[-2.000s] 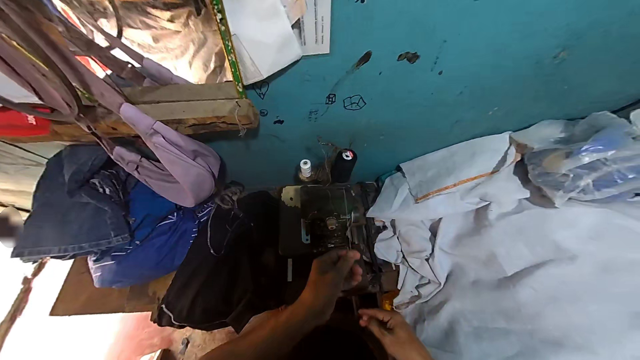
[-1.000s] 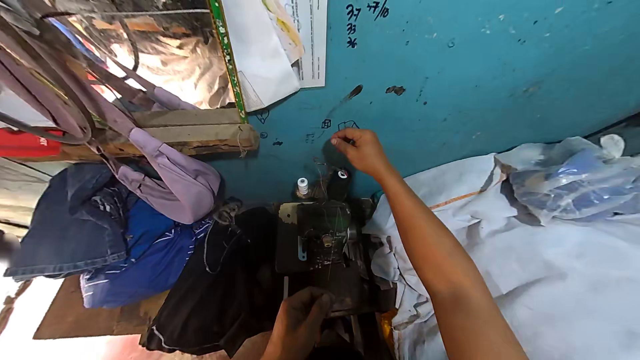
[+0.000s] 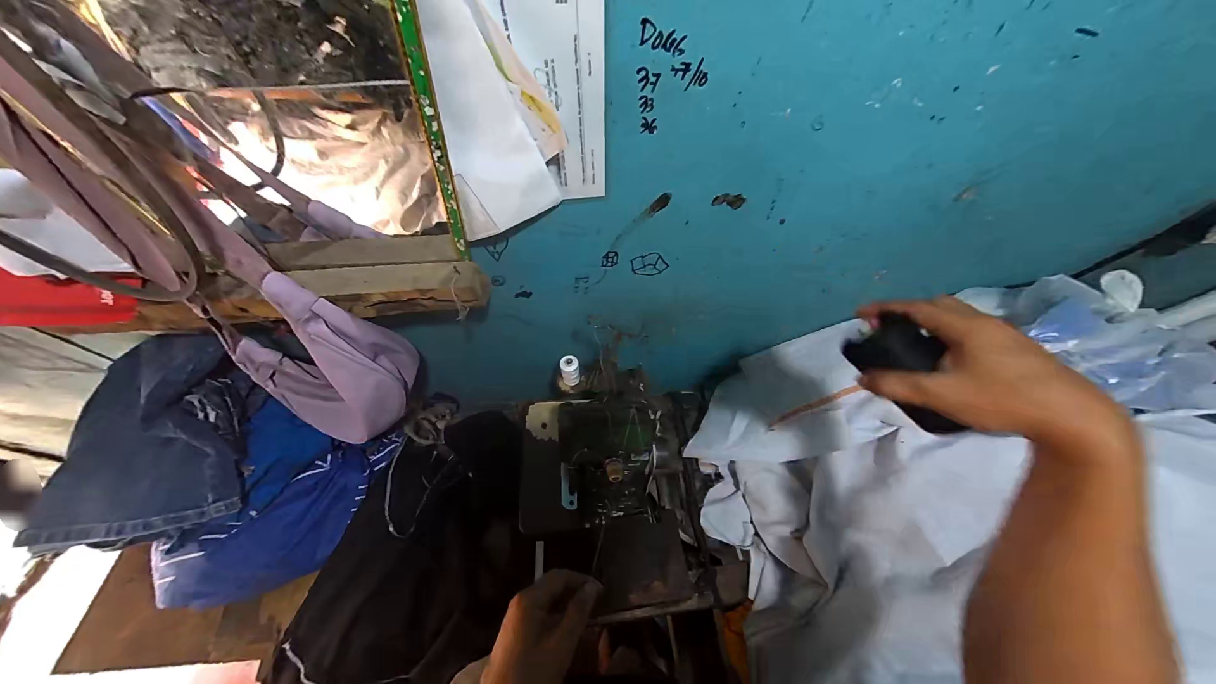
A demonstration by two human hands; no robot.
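My right hand [image 3: 988,370] holds a black spool of thread [image 3: 898,356], blurred, above the pale cloth [image 3: 883,494] on the right. My left hand [image 3: 551,613] is at the bottom middle, fingertips together at the near edge of a dark sewing machine [image 3: 613,484]; whether thread is between them cannot be told. On the machine's far side a white spool of thread [image 3: 570,370] stands upright. Fine threads run over the machine. Black cloth [image 3: 427,532] lies just left of it.
Denim [image 3: 142,427] and blue cloth [image 3: 285,503] are heaped at the left, below a hanging mauve cloth [image 3: 351,380]. A wooden ledge [image 3: 380,290] juts out beneath a green-edged mirror [image 3: 432,114]. A teal wall [image 3: 807,142] rises behind; a clear plastic bag [image 3: 1102,332] lies at the right.
The black spool, beside the white one in the earlier frames, is now in my right hand, which has moved right from near the wall. My left hand stays low by the machine.
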